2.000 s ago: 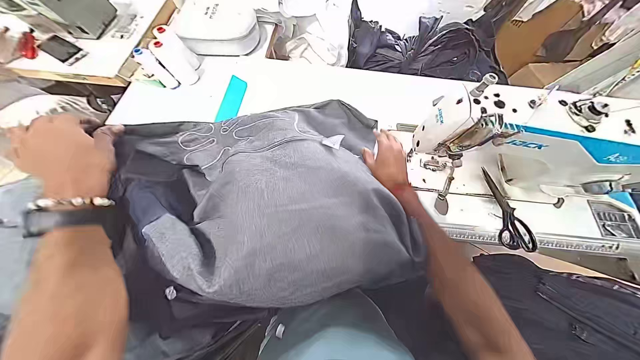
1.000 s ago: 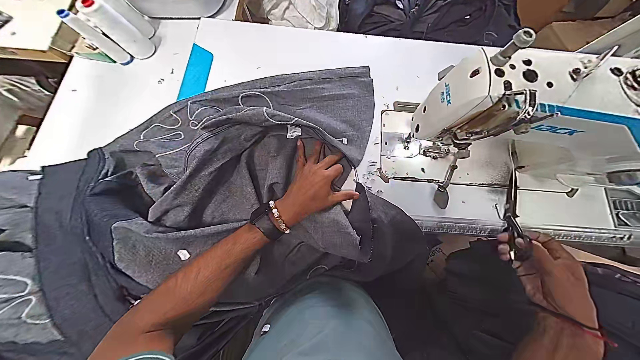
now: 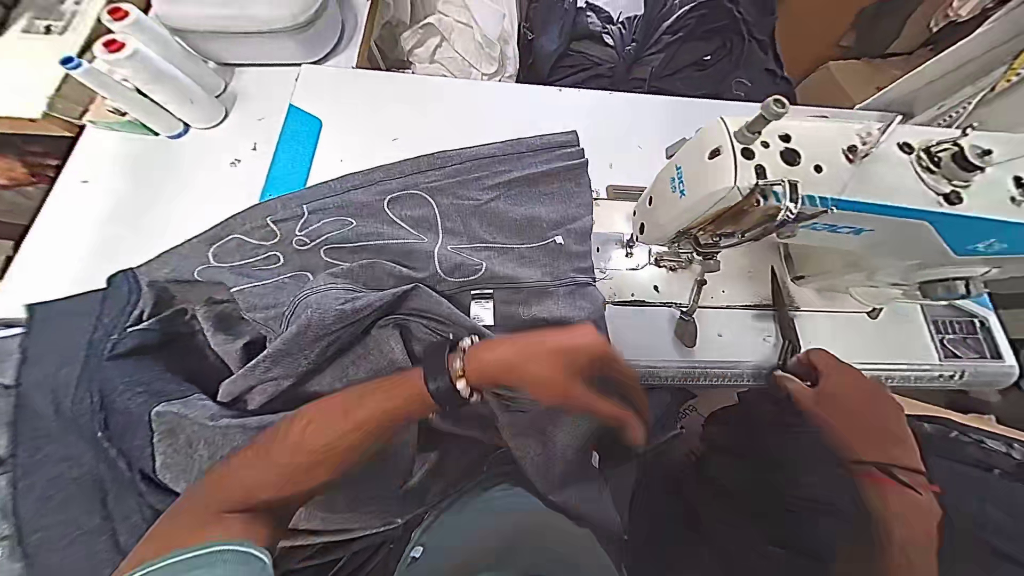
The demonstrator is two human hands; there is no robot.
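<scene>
A dark grey garment [image 3: 512, 192] with curling white stitched lines lies across the table and hangs over its front edge. My left hand [image 3: 568, 376], blurred, is over the garment's lower right part, fingers curled; whether it grips cloth cannot be told. At the front edge of the sewing machine's bed, my right hand [image 3: 832, 392] has its fingers on the handles of dark scissors [image 3: 784, 320]. Their blades point away from me, beside the machine's arm. A small white label [image 3: 482, 307] shows on the garment. The sewing machine [image 3: 720, 200] stands just right of the cloth.
Several thread cones [image 3: 160, 80] stand at the back left, near a white rounded case [image 3: 248, 28]. Behind the table are heaped dark clothes [image 3: 664, 48] and pale cloth [image 3: 456, 40]. More dark fabric [image 3: 976, 472] lies at the lower right.
My right hand has gone from the cloth to the scissors. The garment has been spread flatter, showing more white stitching. My left hand first moved from its left side onto its middle, then towards the front edge.
</scene>
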